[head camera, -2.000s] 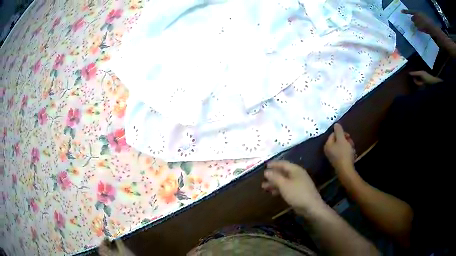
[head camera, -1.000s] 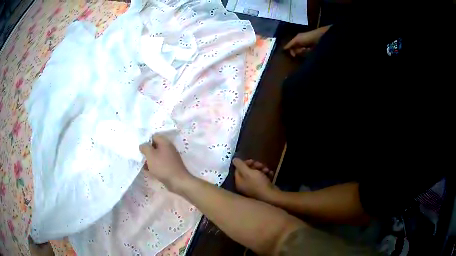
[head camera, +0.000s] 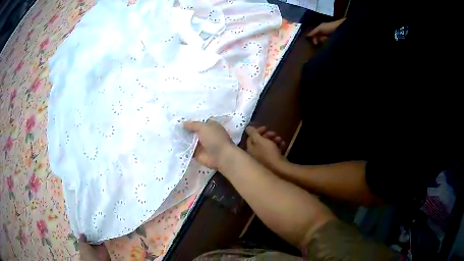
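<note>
White eyelet fabric (head camera: 122, 112) lies in layers on the floral cloth (head camera: 30, 153). Its upper layer spreads towards the front with a curved lower edge. My right hand (head camera: 211, 142) pinches the fabric near its right edge, with small folds around the fingertips. My left hand (head camera: 93, 250) is at the bottom, partly cut off by the picture's edge, and holds the fabric's front corner between thumb and fingers.
A person in a dark top (head camera: 376, 92) stands at the right. One hand (head camera: 264, 145) of theirs is at the brown table edge (head camera: 277, 97), close to my right wrist. Another hand (head camera: 325, 31) is near the printed paper (head camera: 320, 5). Clear plastic (head camera: 221, 193) shines on the table edge.
My right hand went from empty over the table edge to gripping the fabric. The upper layer has been spread to the right and front. My left hand has come to its front corner.
</note>
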